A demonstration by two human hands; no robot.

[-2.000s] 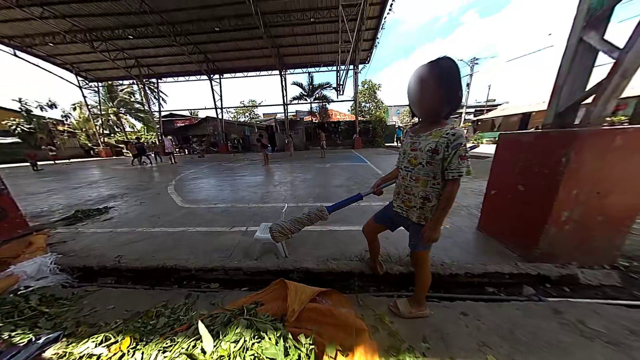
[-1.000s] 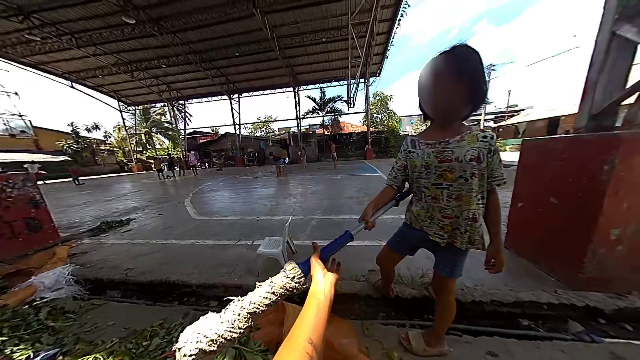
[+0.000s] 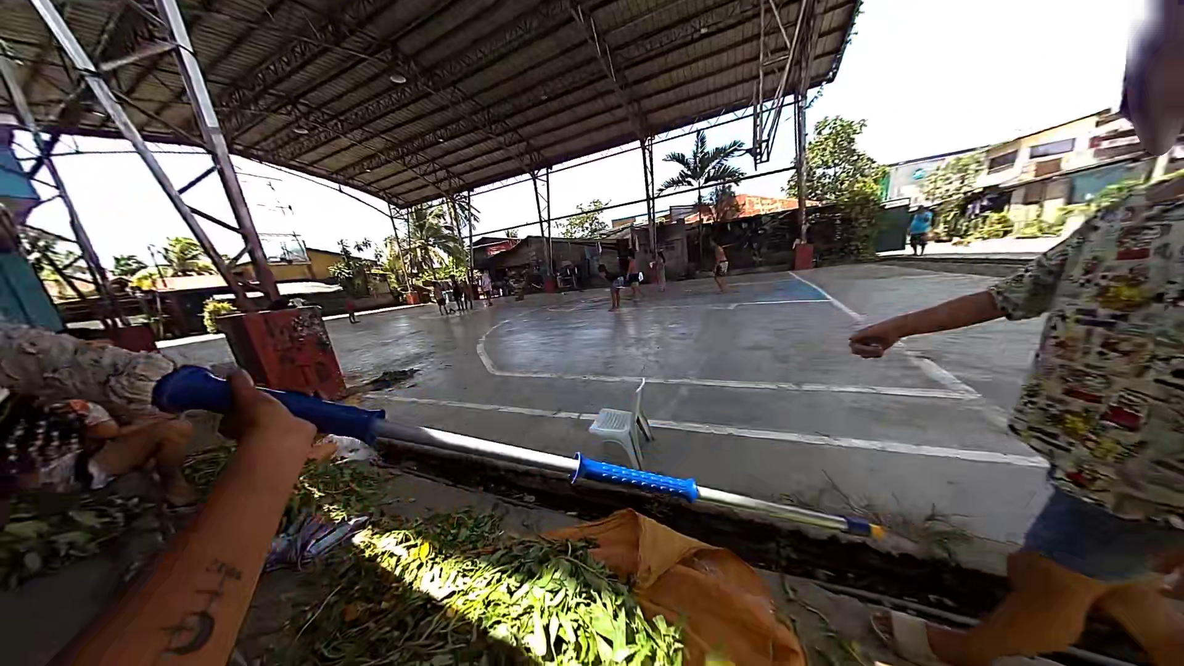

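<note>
A string mop crosses the view from left to right. My left hand point(image 3: 264, 416) is closed around the blue plastic sleeve point(image 3: 328, 414) just beside its pale twisted mop head point(image 3: 83, 365). The metal pole point(image 3: 490, 448) slopes down to the right, with a ribbed blue grip point(image 3: 635, 477) partway along and a blue and yellow end point(image 3: 865, 527). At the right stands a person in a patterned shirt point(image 3: 1110, 370), one hand point(image 3: 874, 339) held out above the pole and apart from it. My right hand is not in view.
Cut leafy greens point(image 3: 518, 592) and an orange-brown cloth point(image 3: 689, 583) lie on the near ground. A narrow ditch runs behind them. A white plastic chair point(image 3: 620, 425) stands on the covered court. Someone sits at the left point(image 3: 139, 444), near a red concrete block point(image 3: 287, 351); several people are farther off.
My left hand has come into view and taken hold of the mop. The other person has let go of the pole. The mop head has moved to the left. The view has shifted.
</note>
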